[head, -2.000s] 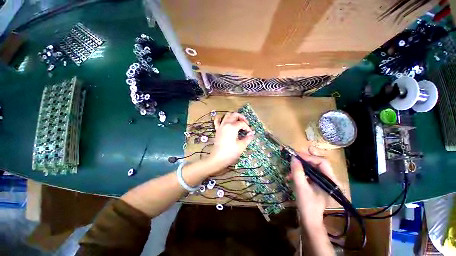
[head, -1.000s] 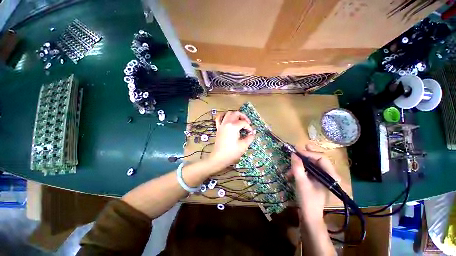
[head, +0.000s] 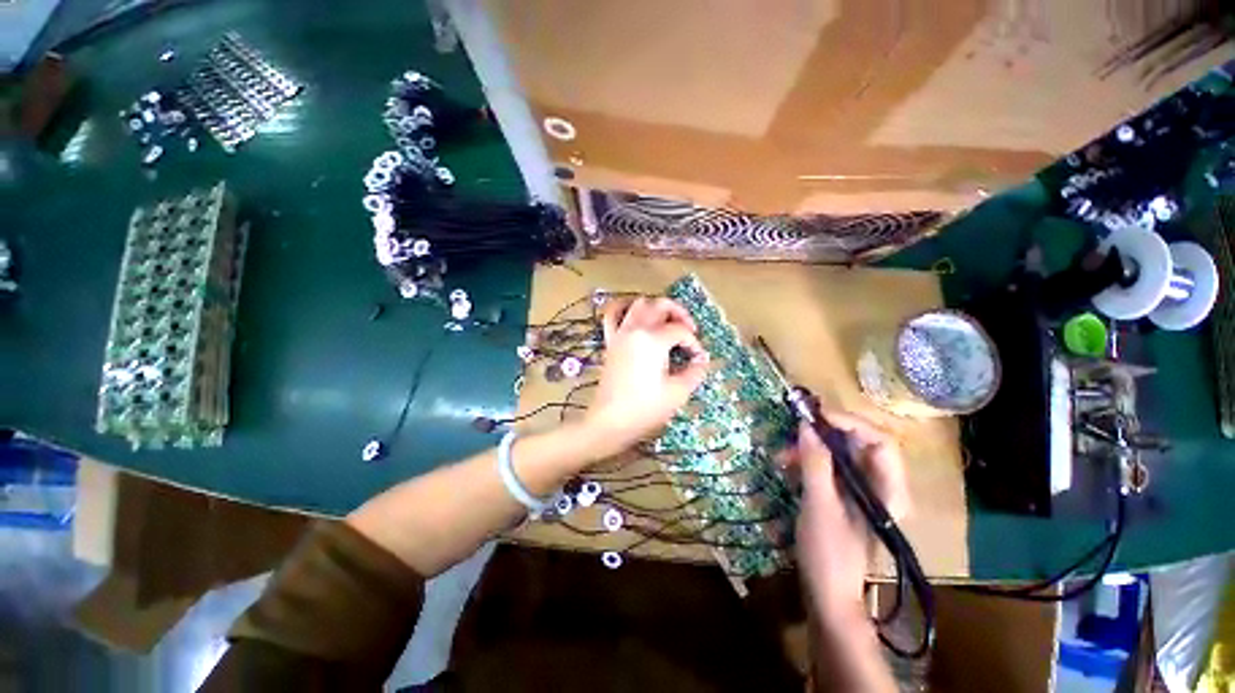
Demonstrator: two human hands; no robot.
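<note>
The green PCB panel (head: 731, 447) lies slanted on the cardboard mat (head: 826, 305). Several black wire leads with white rings (head: 612, 520) fan out from its left side. My left hand (head: 650, 372) is over the panel's upper left part, its fingertips closed around a small dark round part (head: 680, 358). My right hand (head: 847, 494) holds the black soldering iron (head: 851, 467). The iron's thin metal tip points up and left, just right of the panel's edge and apart from it.
A round jar (head: 947, 360) stands right of the panel. A soldering station (head: 1009, 406), white spools (head: 1135, 272) and a green cap (head: 1085, 334) are further right. A large carton (head: 759, 108) stands behind. A lead bundle (head: 474, 230) and PCB stack (head: 174, 318) are at left.
The iron's tip has moved right, off the panel, and the iron is held more upright. My left hand keeps its place on the panel. The whole view has shifted slightly.
</note>
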